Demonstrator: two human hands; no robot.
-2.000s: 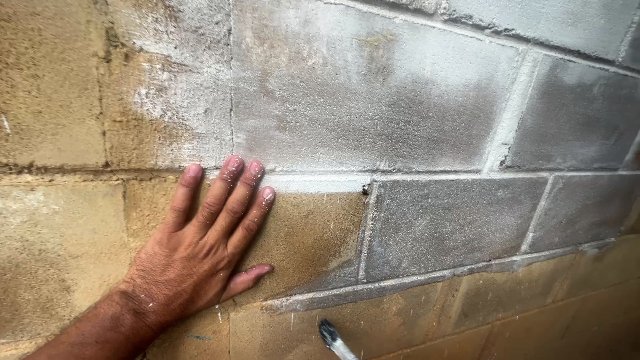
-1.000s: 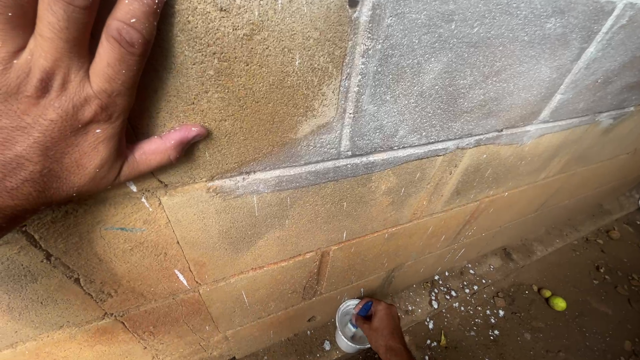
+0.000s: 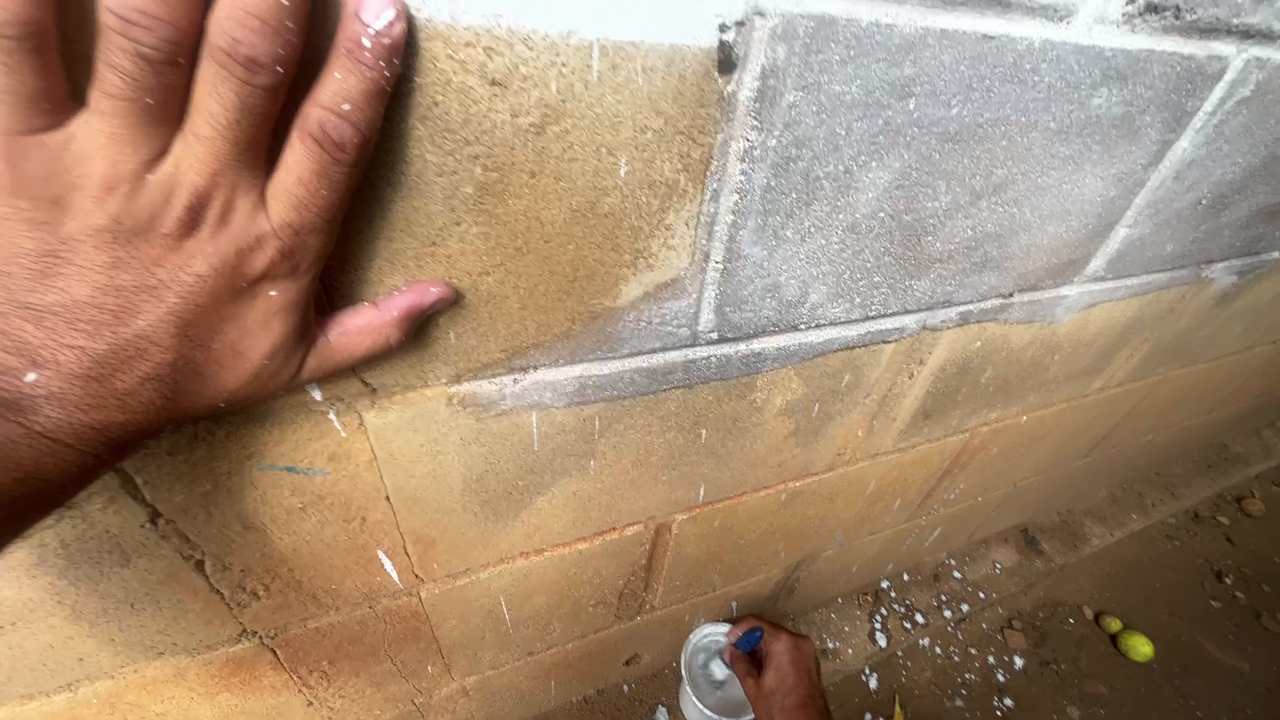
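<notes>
My left hand (image 3: 190, 200) lies flat against the block wall (image 3: 560, 180), fingers spread, with white paint specks on its skin; it holds nothing. Low down at the bottom centre, my right hand (image 3: 785, 670) grips the blue handle of a paintbrush (image 3: 746, 640). The brush end is inside a white tub (image 3: 688, 690) holding whitish paint, so its bristles cannot be made out. Gray painted blocks (image 3: 960, 170) with pale joints fill the upper right of the wall, and a white painted strip (image 3: 590, 15) runs along the top, beside my left fingertips.
Bare tan blocks with cracks and white drips continue below the gray part. Brown dirt ground (image 3: 1120, 580) meets the wall's foot at the lower right. White flakes (image 3: 890, 620) are scattered there, near a yellow-green fruit (image 3: 1134, 645) and a smaller one (image 3: 1110, 623).
My right hand, out of sight two seconds ago when only the brush showed by the wall, is now at the tub with the brush in it. My left hand stays on the wall. The view has tilted down.
</notes>
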